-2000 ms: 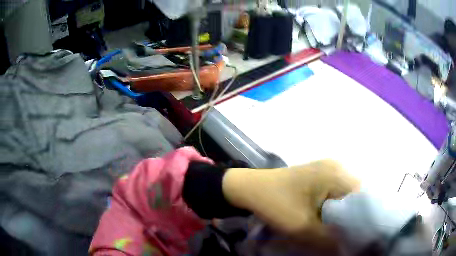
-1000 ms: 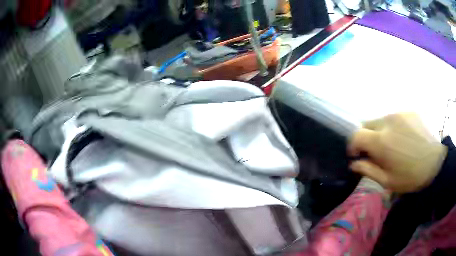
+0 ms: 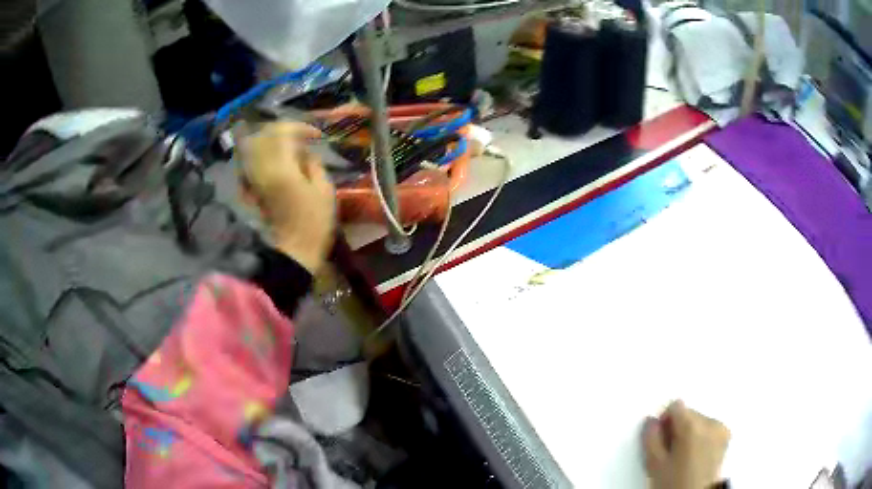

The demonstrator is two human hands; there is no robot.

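Note:
My left hand (image 3: 287,196) is blurred and raised over the left end of an orange basket (image 3: 416,201), beside a heap of grey garment cloth (image 3: 115,258). Its fingertips are near grey material, and I cannot tell if they grip anything. My right hand (image 3: 686,444) rests on the white table (image 3: 612,334) at the bottom, fingers curled in, nothing visible in it; its wrist is cut off by the lower edge. A small pale cloth piece (image 3: 330,396) hangs below my left sleeve.
A metal post (image 3: 376,124) with loose pale cords stands at the table's left corner. Dark thread cones (image 3: 593,76) stand behind. Purple cloth (image 3: 803,205) lines the far edge, and a ruler scale (image 3: 492,415) runs along the grey front edge. Pale garment pieces (image 3: 712,53) lie at back right.
The pale-panelled garment in front of me is out of sight, with grey cloth heaped at left. My left hand has moved up to the basket. My right hand has moved onto the white tabletop.

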